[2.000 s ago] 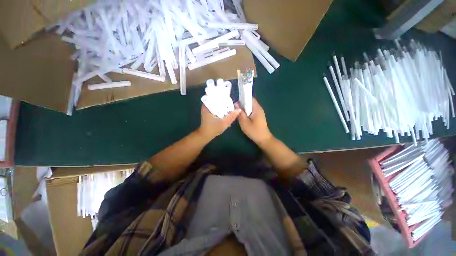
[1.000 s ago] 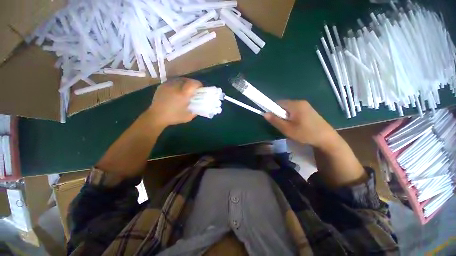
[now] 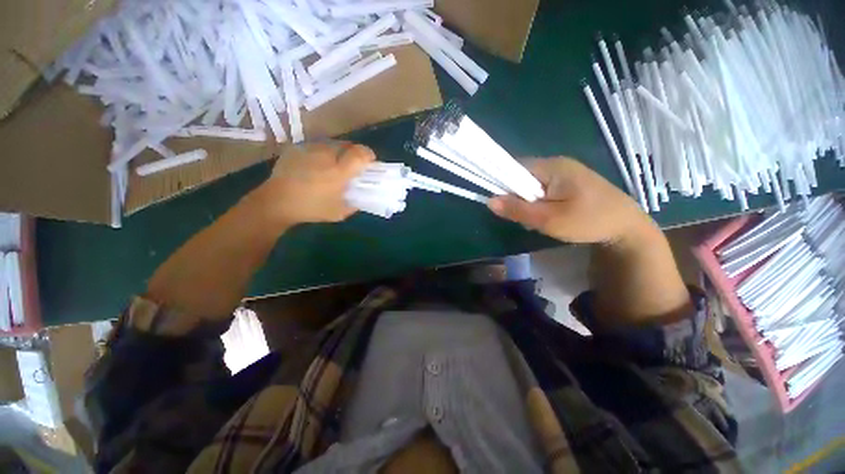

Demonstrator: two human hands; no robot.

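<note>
My left hand [image 3: 320, 182] is closed around a bunch of short white plastic tubes [image 3: 377, 189], their open ends facing right. My right hand [image 3: 565, 199] grips a fanned bundle of slim white sticks [image 3: 486, 159] with thin dark tips pointing up and left. One stick [image 3: 451, 188] runs from my right fingertips to the tube bunch, its far end at or in a tube; the exact fit is too small to tell. Both hands are above the green table [image 3: 389, 244].
An open carton [image 3: 394, 97] with a heap of white tubes [image 3: 250, 65] is at upper left. Many slim sticks [image 3: 741, 111] lie on the table at right. A red-pink crate [image 3: 741, 310] of sticks is below right, another [image 3: 31, 278] at far left. White pieces [image 3: 245, 341] show below the table.
Since two seconds ago the hands have moved apart, with a stick now bridging them. Over the last second the right bundle has fanned wider and tilted.
</note>
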